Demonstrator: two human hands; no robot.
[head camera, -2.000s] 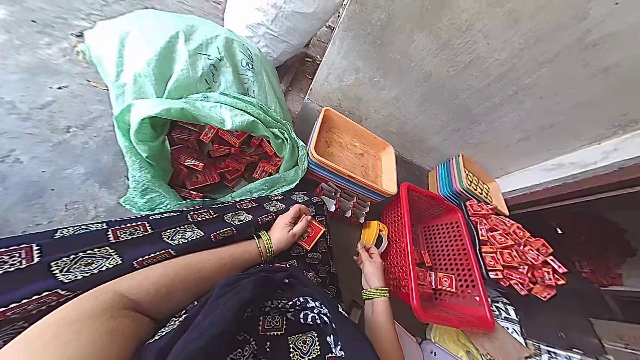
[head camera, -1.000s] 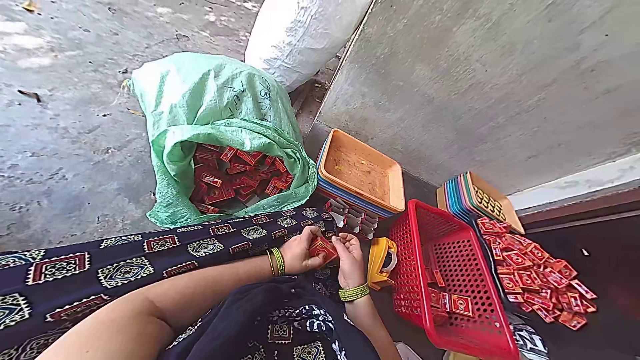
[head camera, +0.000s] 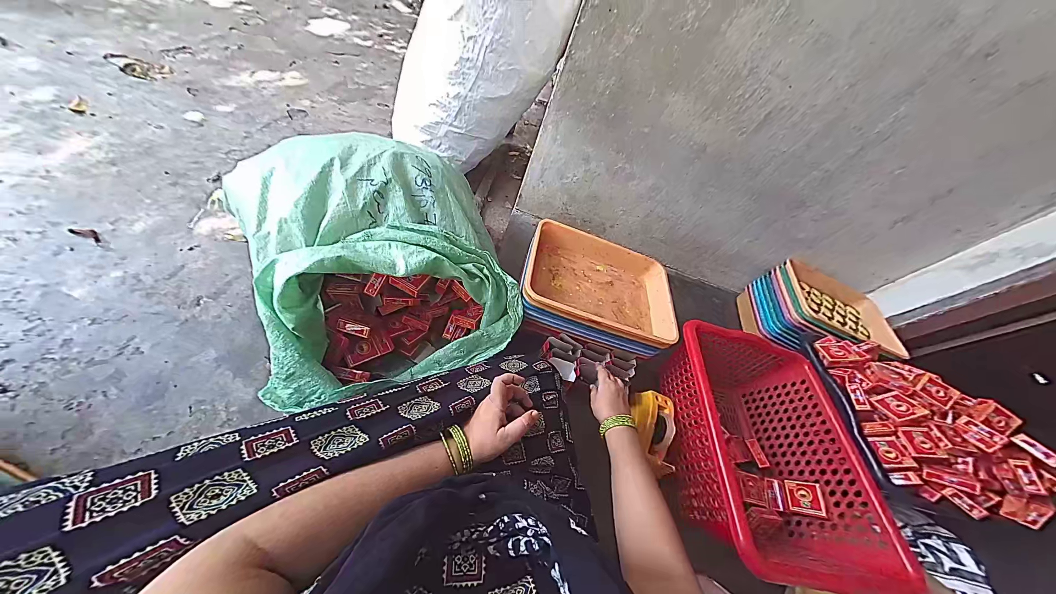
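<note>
My left hand hovers over the patterned dark cloth on my lap, fingers loosely curled, with nothing seen in it. My right hand reaches to a group of small upright open-ended cardboard boxes, its fingertips at their near side; whether it grips one is hidden. These boxes stand between the cloth and a stack of trays. A yellow tape dispenser or similar yellow plastic object lies just right of my right wrist. The red perforated plastic basket beside it holds several small red boxes.
A green woven sack full of small red boxes lies at the left, a white sack behind it. Stacked trays stand by the wall. Another tray stack holds small yellowish pieces. Loose red boxes are heaped at the right.
My hands have moved apart. A second ago they were together at a small red box; now my right hand is at the upright boxes and no box shows in my left.
</note>
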